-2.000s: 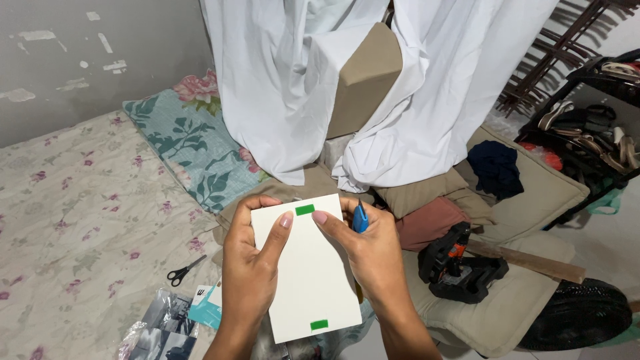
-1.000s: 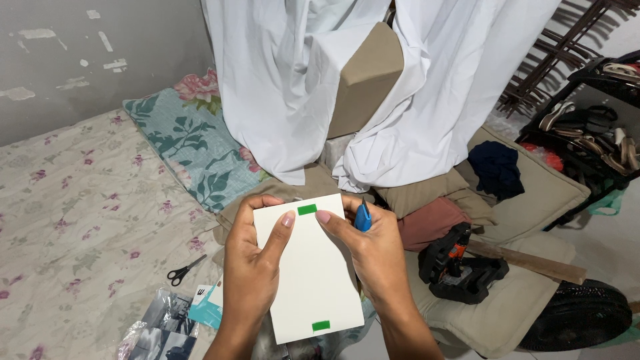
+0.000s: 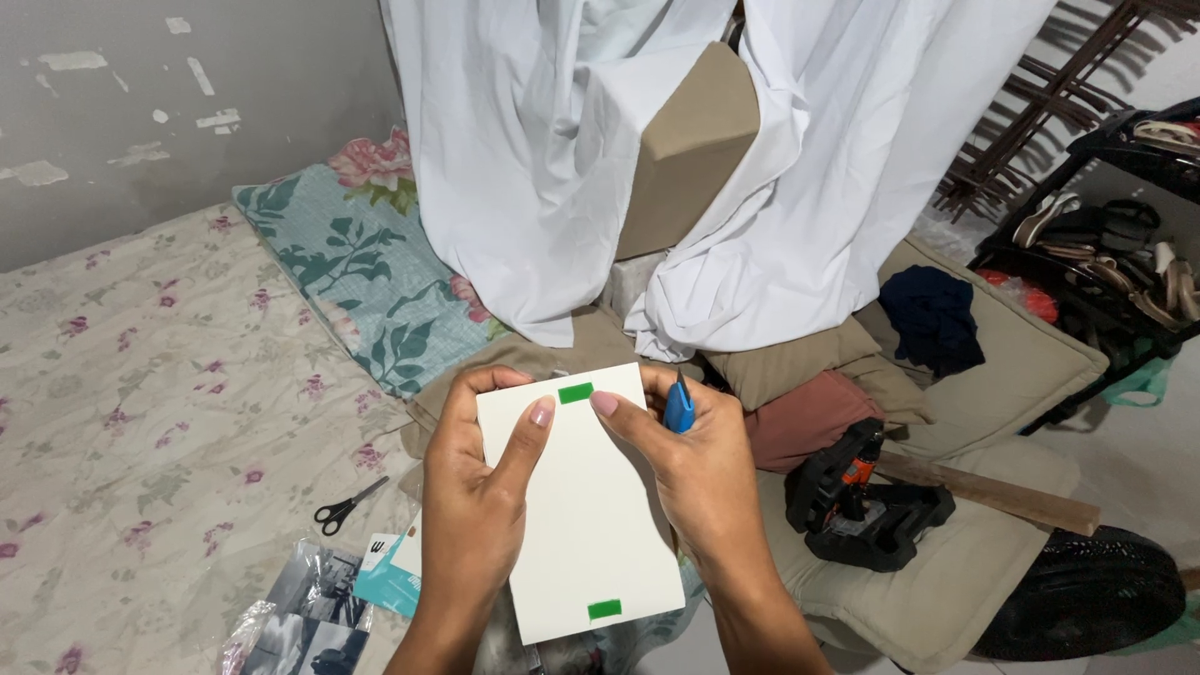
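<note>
Both hands grip a flat white rectangular board, held tilted toward the camera. My left hand holds its upper left side, thumb on the face. My right hand holds the upper right side, its thumb tip at the edge of a green tape piece. Another green tape piece is stuck near the bottom edge. A blue-handled cutter, its dark tip pointing up, is also held in my right hand. The fingers behind the board are mostly hidden.
Black scissors lie on the flowered bedsheet, near plastic-wrapped photo prints and a teal-and-white card. At right, an open black case with an orange-black drill sits on a beige cushion, beside a wooden plank and a black tire.
</note>
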